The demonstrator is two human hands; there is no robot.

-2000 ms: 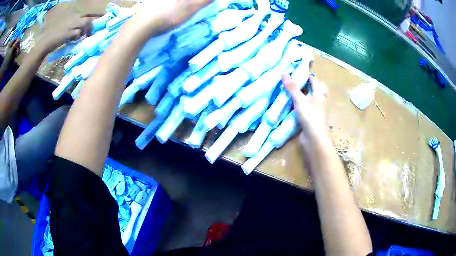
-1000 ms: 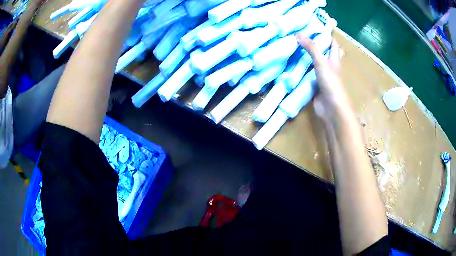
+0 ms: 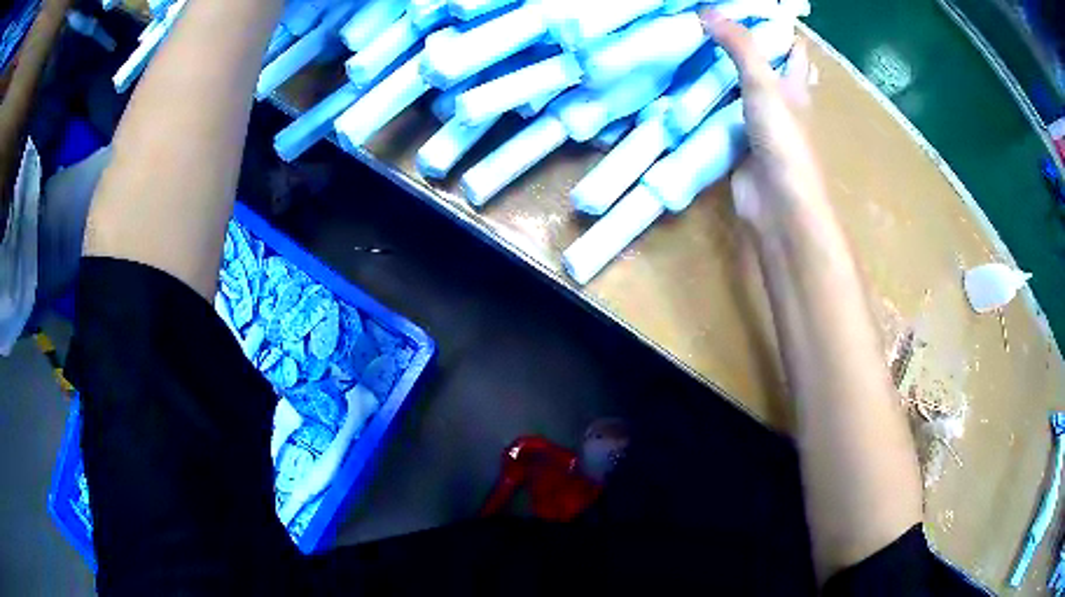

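A large heap of white to pale blue moulded legs [image 3: 619, 70] lies on the cardboard-covered table [image 3: 689, 315], narrow straight ends toward me, some past its front edge. The far ends are cut off by the top edge. My right hand [image 3: 777, 140] rests against the heap's right side, thumb and fingers apart around the outermost legs; whether it grips them is unclear. My left forearm reaches up over the heap's left part, but my left hand is beyond the top edge.
A blue crate [image 3: 385, 402] of pale pieces stands below the table at left. A white bottle [image 3: 993, 287] lies at right beside a thin stick. Glue residue [image 3: 928, 408] and a single leg [image 3: 1042, 513] lie at right. A green surface [image 3: 893, 70] borders the table. Something red [image 3: 549, 478] is below.
The view has shifted, so the heap sits higher and the bottle farther right. My left hand has gone out of the top of the picture. My right hand stays at the heap's right side.
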